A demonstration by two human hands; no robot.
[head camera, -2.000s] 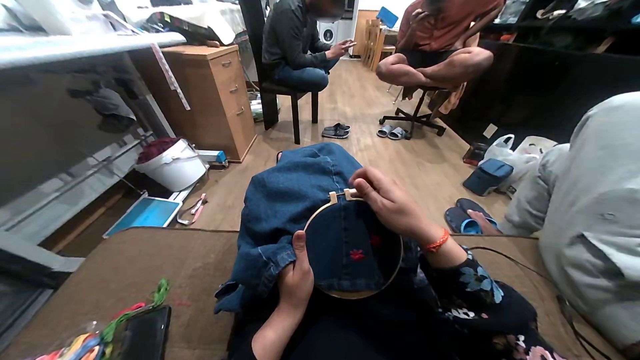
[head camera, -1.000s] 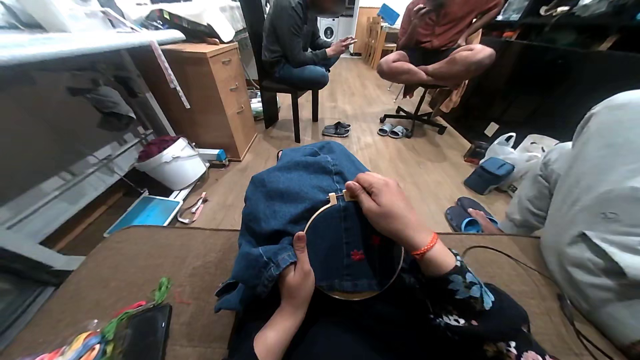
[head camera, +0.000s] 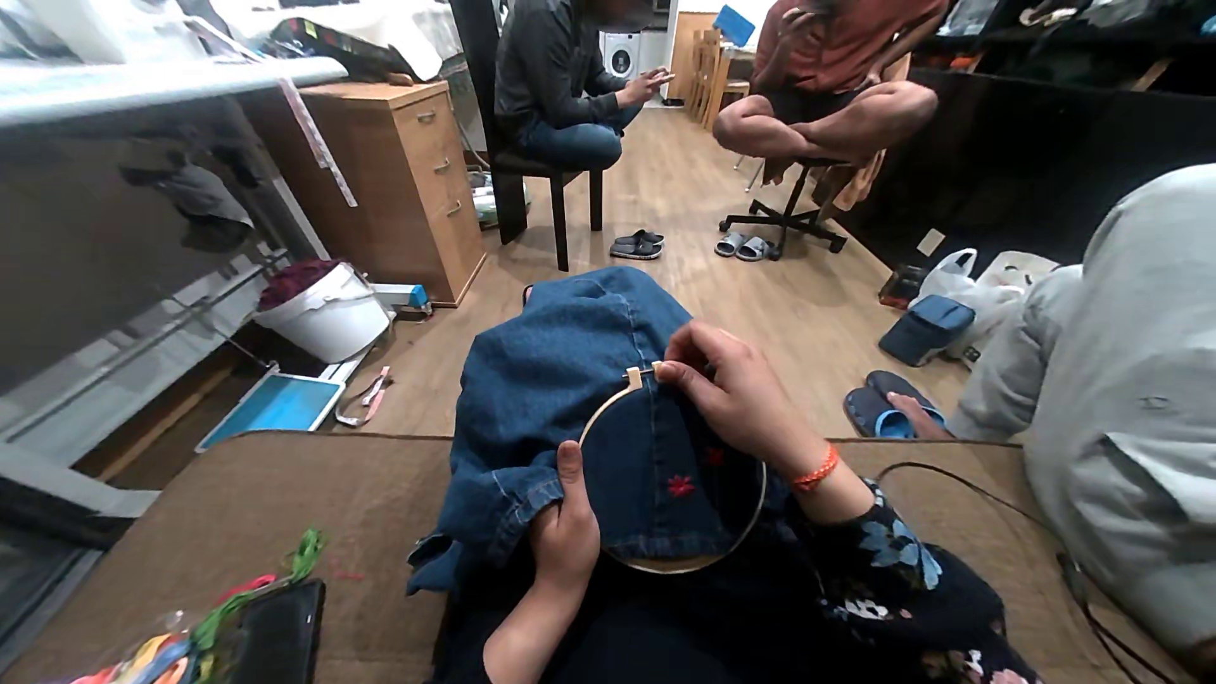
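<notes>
A blue denim garment [head camera: 560, 361] lies over my lap, part of it stretched in a round embroidery hoop [head camera: 597, 418]. Two small red stitched flowers show on the stretched denim, the clearer one [head camera: 680, 486] left of the other. My left hand [head camera: 566, 532] grips the hoop's left rim, thumb up along it, with denim around the fingers. At the hoop's top, the thumb and fingers of my right hand [head camera: 731, 389] pinch the end of the metal tightening screw [head camera: 646, 371]. Colourful embroidery floss [head camera: 157, 655] and a black phone [head camera: 278, 632] lie on the brown seat at the left.
One person [head camera: 560, 85] sits ahead on a black chair, another [head camera: 836, 95] on a swivel chair. A person in grey trousers [head camera: 1130, 408] is close at my right. A cable [head camera: 978, 489] crosses the seat there. A white bucket [head camera: 328, 309] and blue tray [head camera: 275, 408] stand at left.
The fingers of my right hand have shifted slightly at the hoop's screw. My left hand and the hoop stay in about the same place.
</notes>
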